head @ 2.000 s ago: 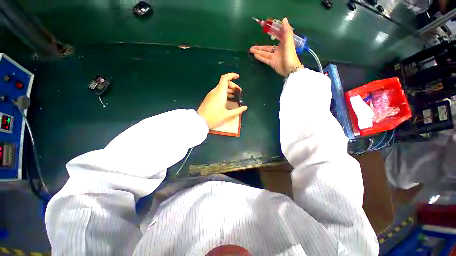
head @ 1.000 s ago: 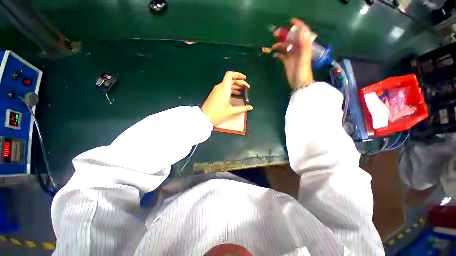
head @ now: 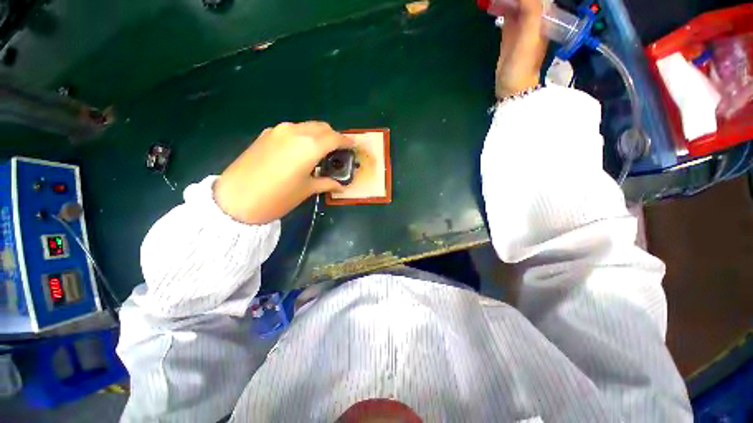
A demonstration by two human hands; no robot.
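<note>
My left hand [head: 285, 165] grips a small black electronic module [head: 338, 166] between thumb and fingers, its face turned up. It is over the left part of the square white pad [head: 373, 175] with an orange-red border; whether it touches the pad I cannot tell. My right hand [head: 522, 41] is at the top edge of the picture, partly cut off. It holds the dispensing syringe [head: 559, 24], clear with a red lower section and a blue adapter. The syringe's needle tip is out of view.
Another black module [head: 158, 157] with a short wire lies on the green bench at left. A blue control box [head: 54, 244] stands at far left. At right are an air hose [head: 626, 76], a blue box [head: 640, 99] and a red bin [head: 692, 147] with white paper.
The view has shifted. My left hand has turned the module face up and uncovered more of the pad. My right hand has moved the syringe rightward, close to the blue box.
</note>
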